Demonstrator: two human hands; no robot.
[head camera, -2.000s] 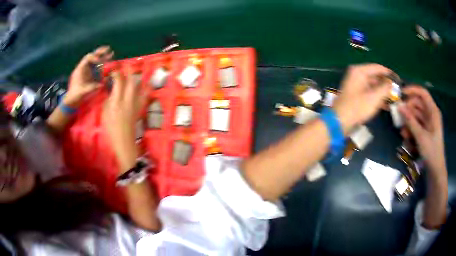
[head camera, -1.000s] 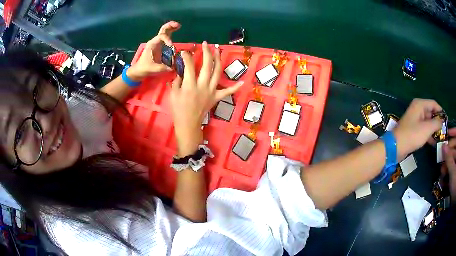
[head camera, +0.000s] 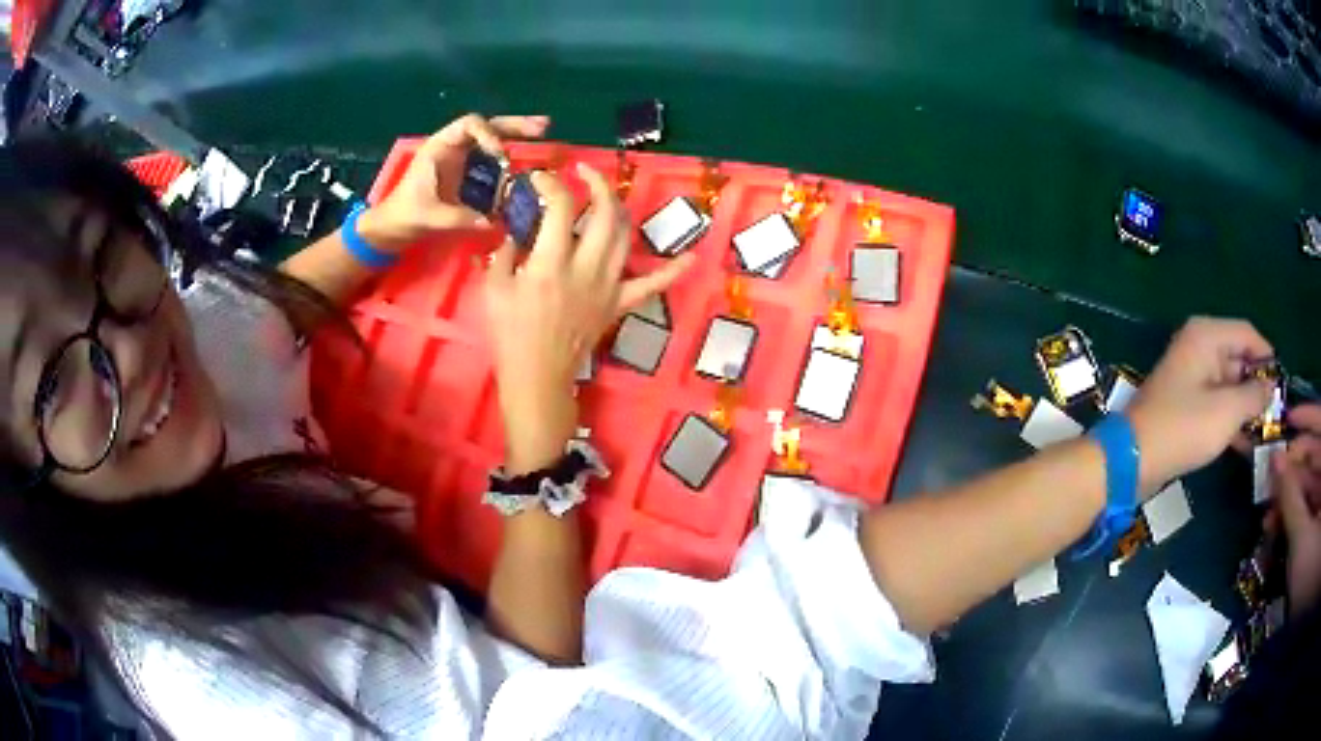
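Observation:
My left hand, with a blue strap on its wrist, reaches to the right edge and pinches a small watch housing. A display module hangs just below it. My right hand is partly cut off by the right edge. Its fingers are at the module, and their grip is too small and dim to tell. A watch housing, a display module with an orange-gold tail, another module and a white paper piece lie on the dark bench near my left hand.
A red tray of display modules lies left of my arm. A co-worker holds two dark units over it. A lit watch unit and a dark unit lie on the green belt.
The view has swung left since the earliest frame and shifted slightly since the later one. My hands remain together at the housing. The co-worker's hands still hold the dark units.

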